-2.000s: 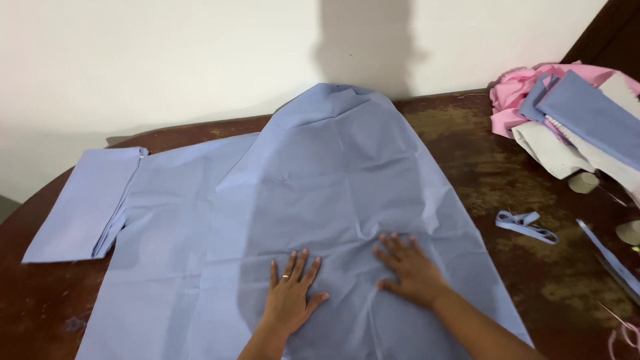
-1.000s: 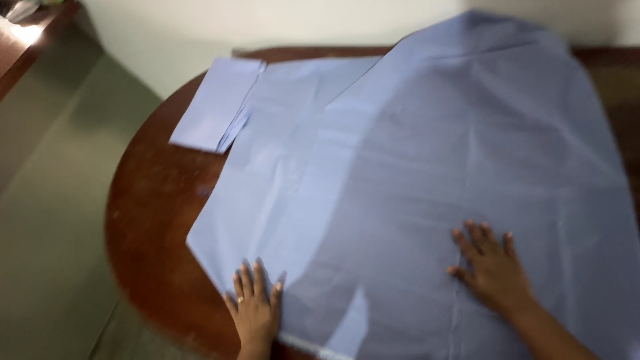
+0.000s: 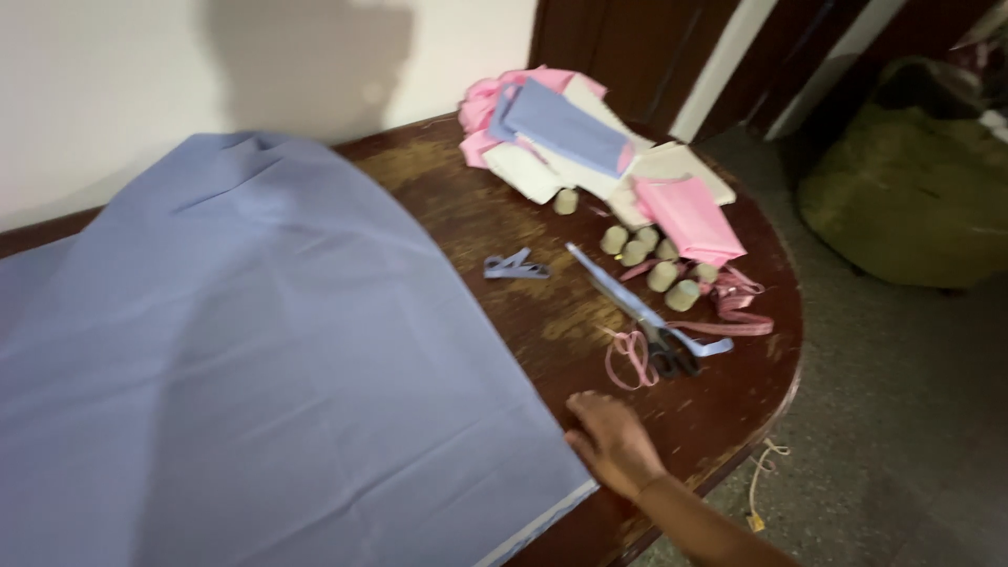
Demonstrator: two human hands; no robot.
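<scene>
A large sheet of blue fabric (image 3: 315,339) lies spread over the left and middle of the wooden table, its top bunched near the wall. My right hand (image 3: 614,445) rests at the fabric's right front corner, fingers bent; whether they pinch the edge is unclear. My left hand is outside the view. Beyond my right hand are black-handled scissors (image 3: 665,350), with a narrow blue fabric strip (image 3: 606,279) along them, and a loop of pink cord or strip (image 3: 630,361). A small folded blue strip (image 3: 516,266) lies between the sheet and the scissors.
Several thread spools or cones (image 3: 663,276) stand at the right of the table (image 3: 724,394). Behind them are folded blue, white and pink fabrics (image 3: 567,130) and a pink folded piece (image 3: 693,216). A pink ribbon (image 3: 732,311) lies near the rounded edge. A cord (image 3: 760,480) is on the floor.
The view has swung far to the right. My right hand has moved from on top of the sheet to its right front corner. My left hand, earlier flat on the fabric, is out of view.
</scene>
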